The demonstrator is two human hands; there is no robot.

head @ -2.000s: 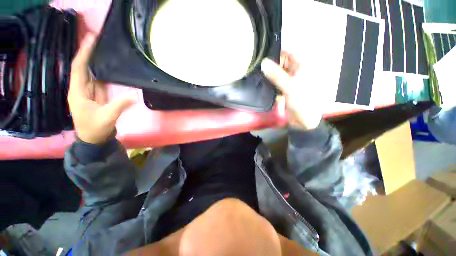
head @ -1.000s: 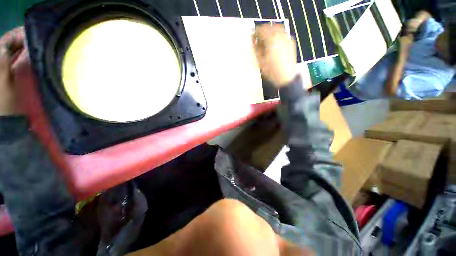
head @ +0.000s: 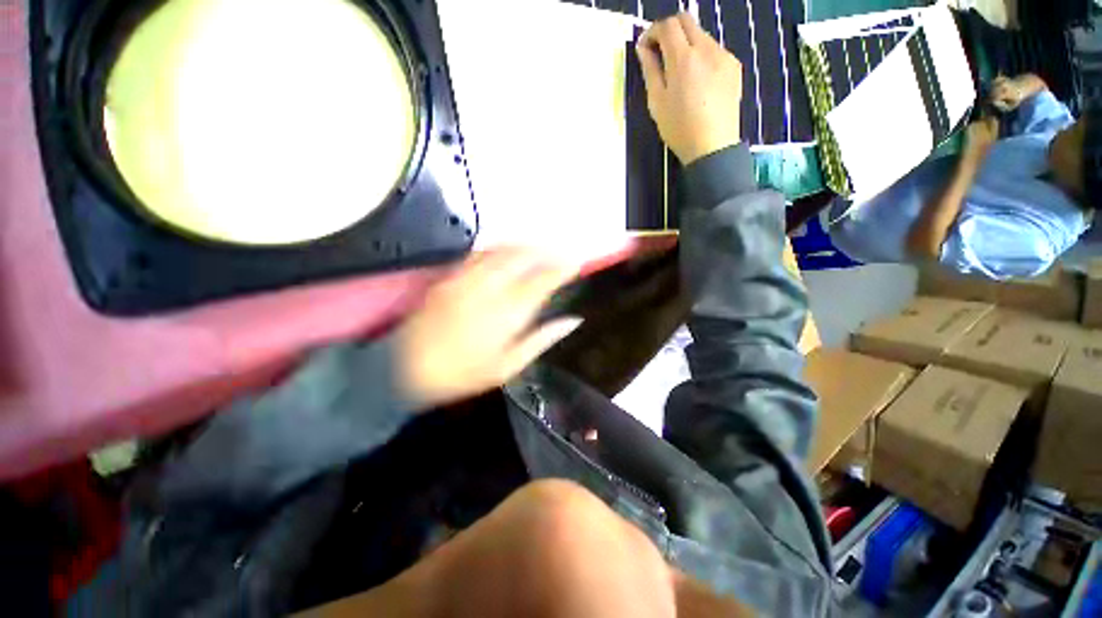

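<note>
The glossy black plastic frame (head: 272,275) lies on the pink foam mat (head: 181,356), its round opening showing a pale surface. To its right is a white strip sheet (head: 538,133) with black strips (head: 647,181) at its right side. My right hand (head: 691,91) is at the upper end of these strips, fingertips bent together; whether it grips a strip is hidden. My left hand (head: 489,320) is blurred, over the mat's front edge just below the frame's lower right corner, thumb apart from the fingers, with nothing visible in it.
More sheets with black strips (head: 773,85) lie behind my right hand. Another stack of sheets (head: 894,103) is farther right, beside a person in light blue (head: 1009,199). Cardboard cartons (head: 949,423) and a blue bin (head: 894,549) stand below right.
My left hand has come from the frame's left side to its lower right corner. My right hand has moved slightly up along the strips. The view has shifted a little, and the frame appears farther left.
</note>
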